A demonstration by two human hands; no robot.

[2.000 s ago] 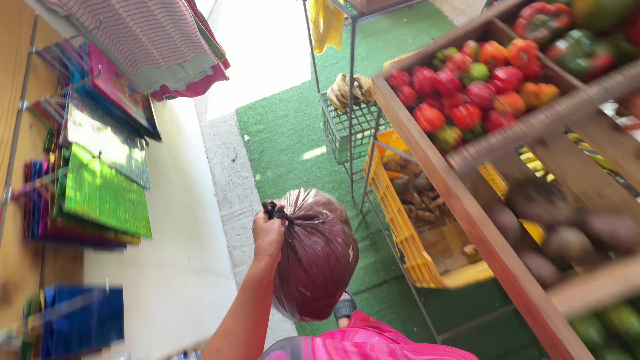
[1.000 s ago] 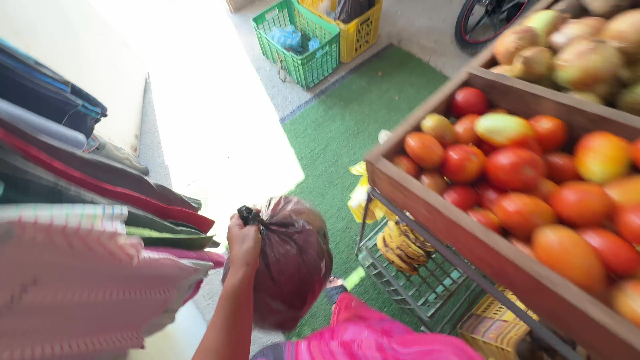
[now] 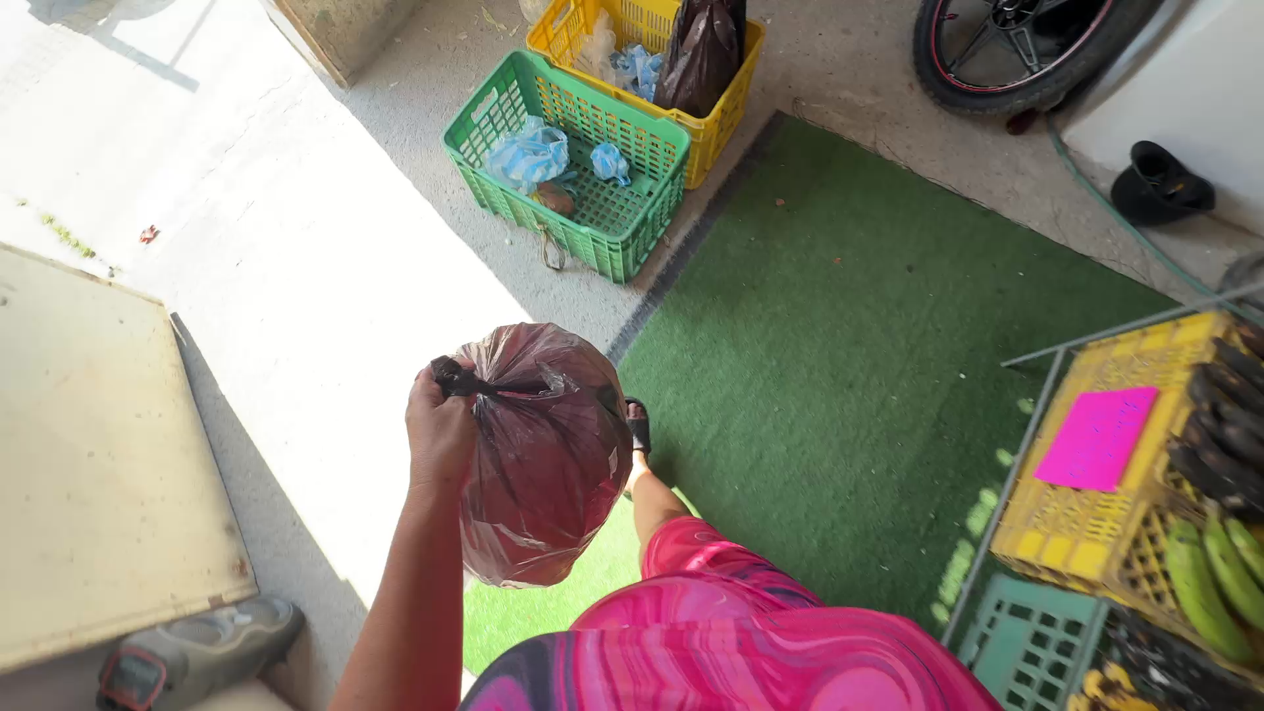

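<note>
My left hand (image 3: 440, 427) is closed around the gathered, knotted neck of a dark, translucent plastic bag (image 3: 546, 464). The bag is full and rounded, with reddish-purple contents that I cannot make out, and it hangs in front of my pink patterned clothing. Beyond it on the concrete stands a green plastic crate (image 3: 634, 235) holding blue-and-white plastic bags. A yellow plastic crate (image 3: 729, 133) touches its far side and has a dark plastic bag (image 3: 699, 59) in it. My right hand is out of the frame.
Green artificial turf (image 3: 839, 286) covers the floor ahead and to the right. A rack at the right holds yellow crates (image 3: 1062, 528), a pink sign and green bananas (image 3: 1210, 573). A motorcycle wheel (image 3: 1017, 44) and a black helmet-like object (image 3: 1160, 186) are at the upper right. A pale panel (image 3: 109, 454) stands left.
The view has moved forward past the produce shelves and hanging cloths, and the crates on the concrete now show in full. My left hand still holds the bag by its neck.
</note>
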